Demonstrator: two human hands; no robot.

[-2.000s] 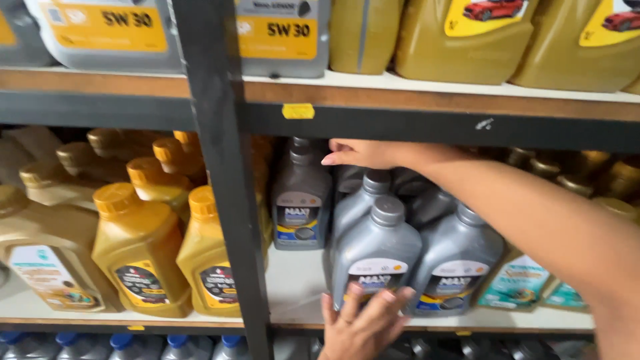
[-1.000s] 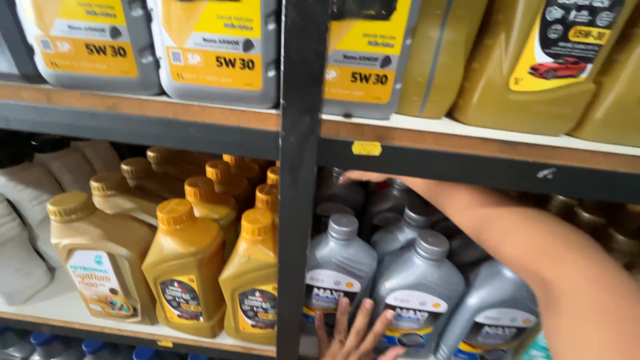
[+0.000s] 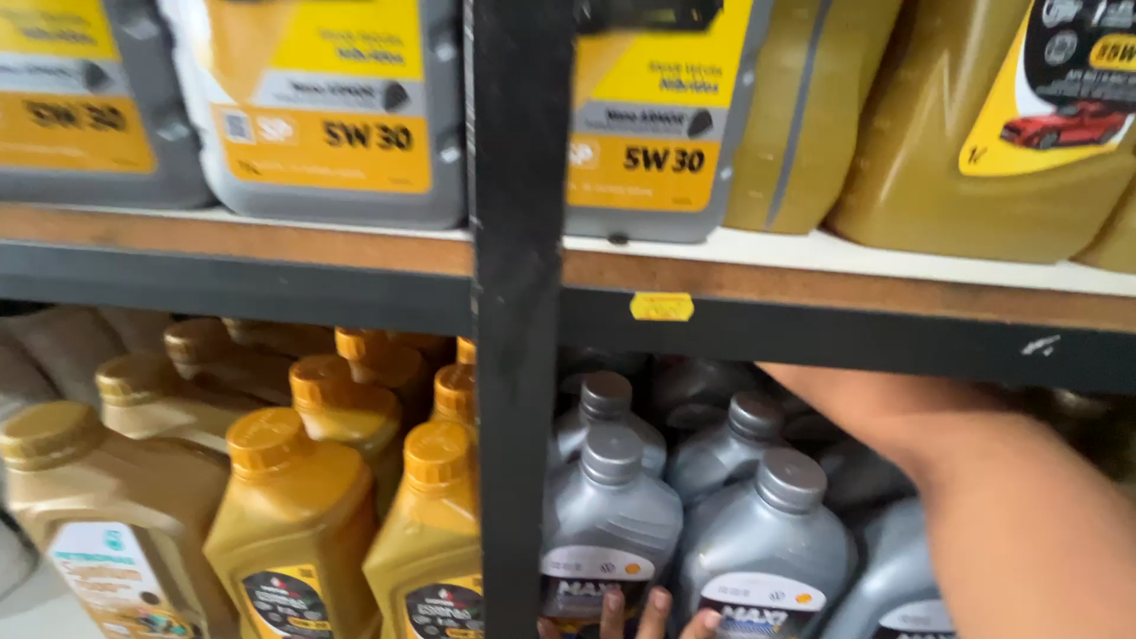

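Silver-grey motor oil bottles stand in the lower right bay. The fingertips of my left hand [image 3: 652,614], spread apart, are at the front of the silver oil bottle beside the post [image 3: 612,524] and close to its right neighbour [image 3: 772,541]. They do not close around either bottle. My right forearm [image 3: 994,461] reaches in from the right, under the shelf beam and over the bottles. The right hand itself is hidden behind them and the beam. More silver bottles [image 3: 728,444] stand behind the front ones, and another [image 3: 901,568] leans at the right.
A black upright post [image 3: 519,266] divides the bays. A black shelf beam [image 3: 887,342] with a yellow tag [image 3: 661,306] crosses above my right arm. Gold oil bottles [image 3: 284,515] fill the left bay. Larger grey jugs [image 3: 328,106] and gold jugs [image 3: 967,204] stand on the upper shelf.
Two seconds ago the front space beside the post was bare; a silver bottle stands there now. My right hand, visible earlier above the bottles, has gone out of sight. The view has shifted left.
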